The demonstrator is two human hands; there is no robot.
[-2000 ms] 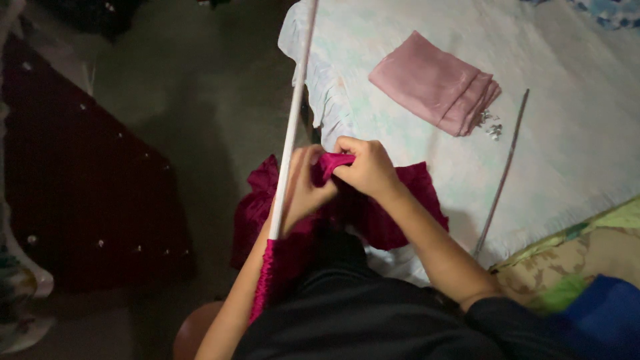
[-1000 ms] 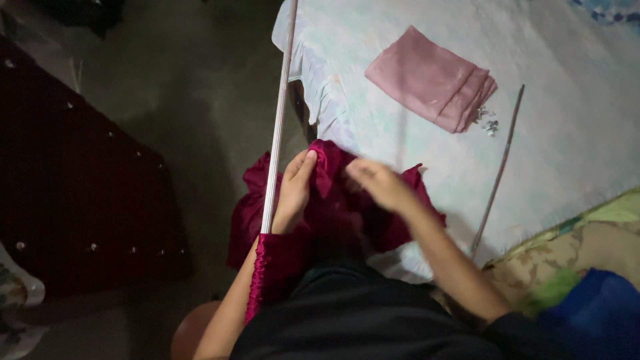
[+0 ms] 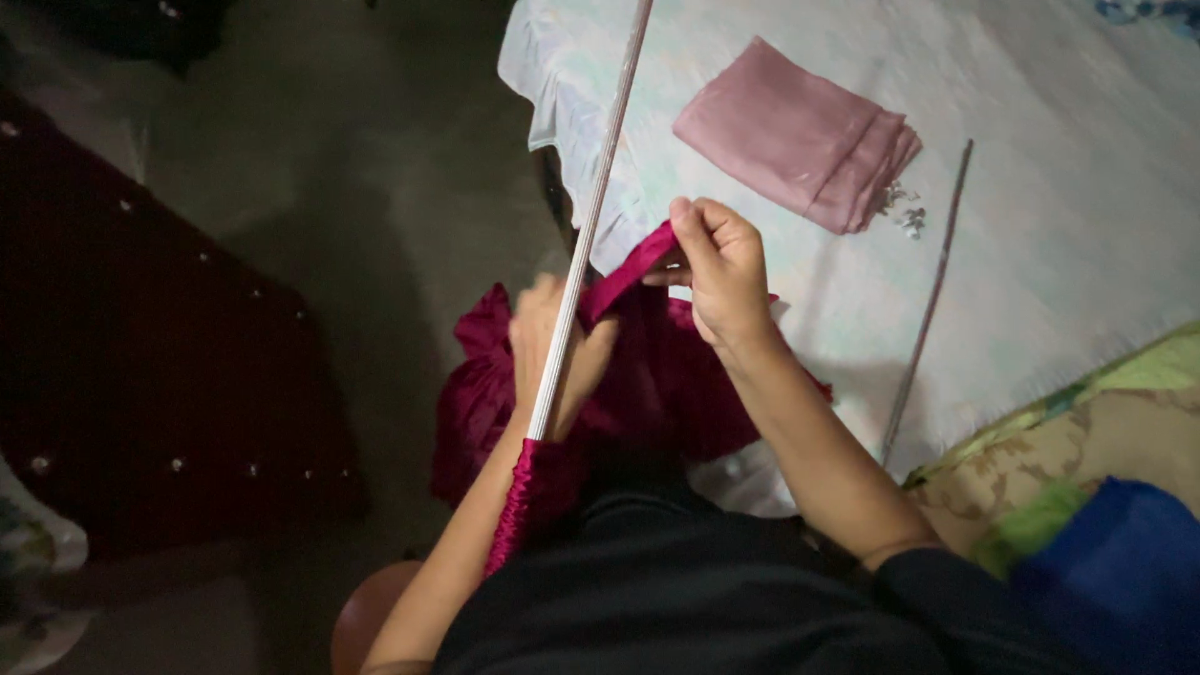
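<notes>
A magenta satin cloth [image 3: 656, 375] lies bunched over my lap. Between thumb and fingers, my right hand [image 3: 727, 267] pinches one end of its narrow folded edge, raised beside the bed's corner. My left hand [image 3: 558, 352], slightly blurred and partly behind the rod, is on the same edge lower down; its fingertips are partly hidden. A ribbed white rod [image 3: 592, 206] slants up past my left hand, its lower part inside a gathered magenta casing [image 3: 513, 511] that rests along my left forearm.
On the pale bedsheet [image 3: 1059, 234] lie a folded pink cloth [image 3: 787, 131], small silvery pieces [image 3: 909, 221] and a thin dark rod [image 3: 928, 309]. A blue cloth [image 3: 1116, 572] is at lower right. Dark red fabric with shiny studs [image 3: 169, 356] stands at left, beyond the floor.
My right hand, blurred and apart from the cloth's edge a second ago, now pinches it and is raised. The edge is stretched between my hands. My left hand has turned knuckles up.
</notes>
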